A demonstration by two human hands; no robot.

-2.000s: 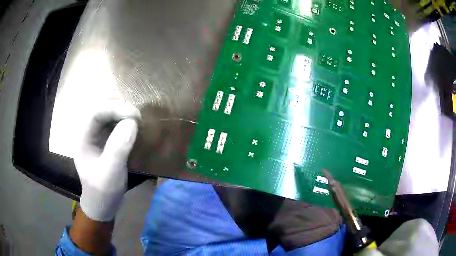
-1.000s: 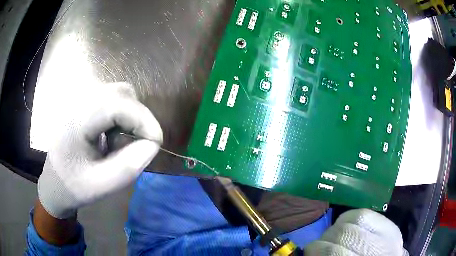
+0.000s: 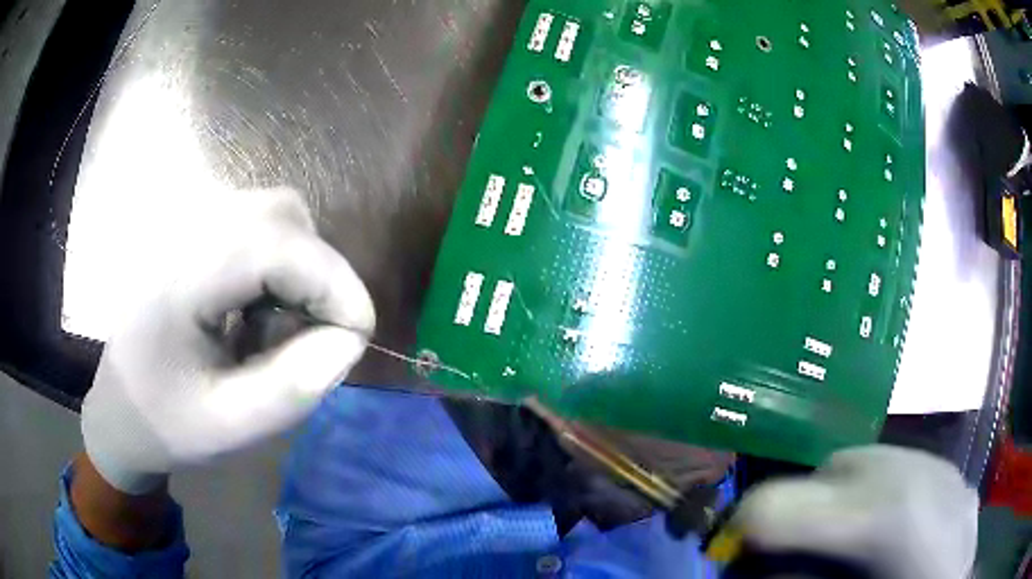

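Observation:
A large green printed circuit board [image 3: 668,283] with rows of silver pads lies at centre right. My left hand [image 3: 232,339], in a white knit glove, pinches thin solder wire [image 3: 396,355] between thumb and finger; the wire reaches over the board's near left corner. My right hand [image 3: 860,515], gloved and slightly blurred, is at the lower right and holds the soldering iron [image 3: 617,461] by its handle. The iron's tip is at the board's near edge, right of the wire end. Whether tip and wire touch cannot be told.
The shiny steel bench [image 3: 340,102] lies under and left of the board, with a dark rim at the far left. A dark object with a yellow part [image 3: 1009,217] stands at the right edge. A yellow lattice [image 3: 982,14] shows at the top right. My blue smock is below.
Both hands have come closer to the board's near left corner than two seconds ago. Since one second ago, the iron's handle and my right hand have moved right. The board appears shifted slightly left.

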